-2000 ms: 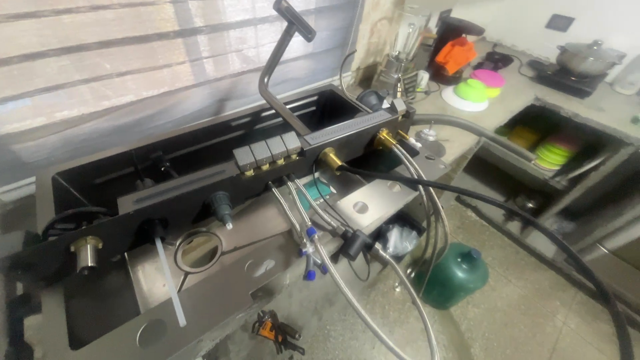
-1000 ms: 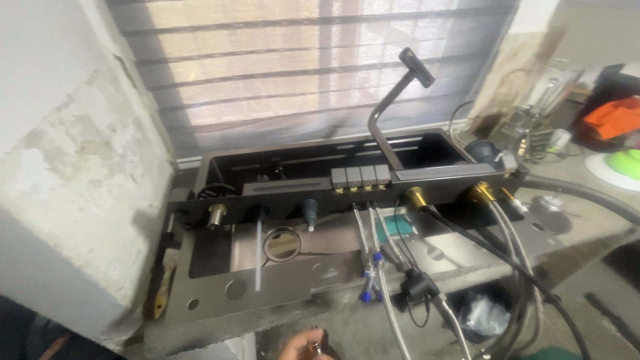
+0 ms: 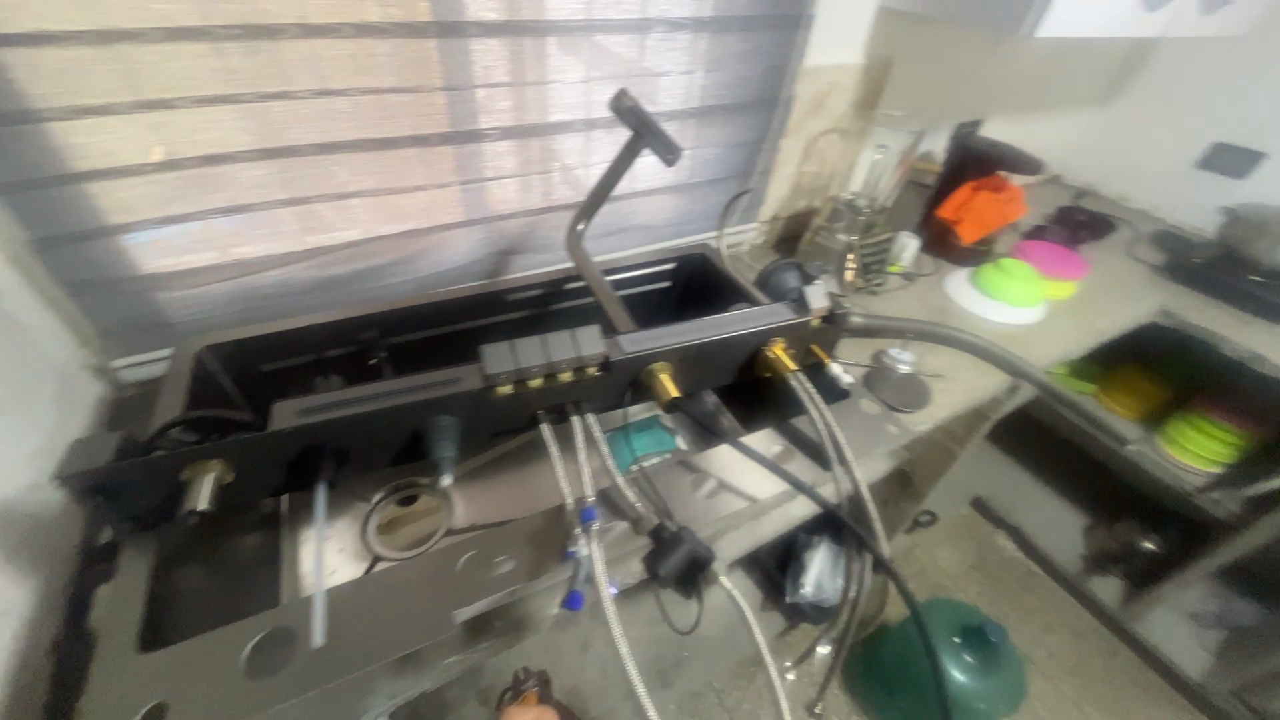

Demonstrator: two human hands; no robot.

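At the bottom edge, left of centre, blurred fingertips show, probably of my left hand, against a small dark brown thing; whether they grip it cannot be told. My right hand is out of view. Beyond them a black sink unit stands tilted on a counter by the window. It bears a grey faucet, a row of grey push keys and brass fittings. Braided steel hoses, some with blue ends, hang from its front. A black round fitting hangs among them.
A green rounded container stands on the floor at the lower right. A thick grey hose runs right over the counter. A sink drain part, green and pink bowls and an orange cloth lie at the right.
The view has swung left and then back right. Fingers with a small thing, absent two seconds ago, came into view at the bottom edge and still show there. The sink unit looks unchanged.
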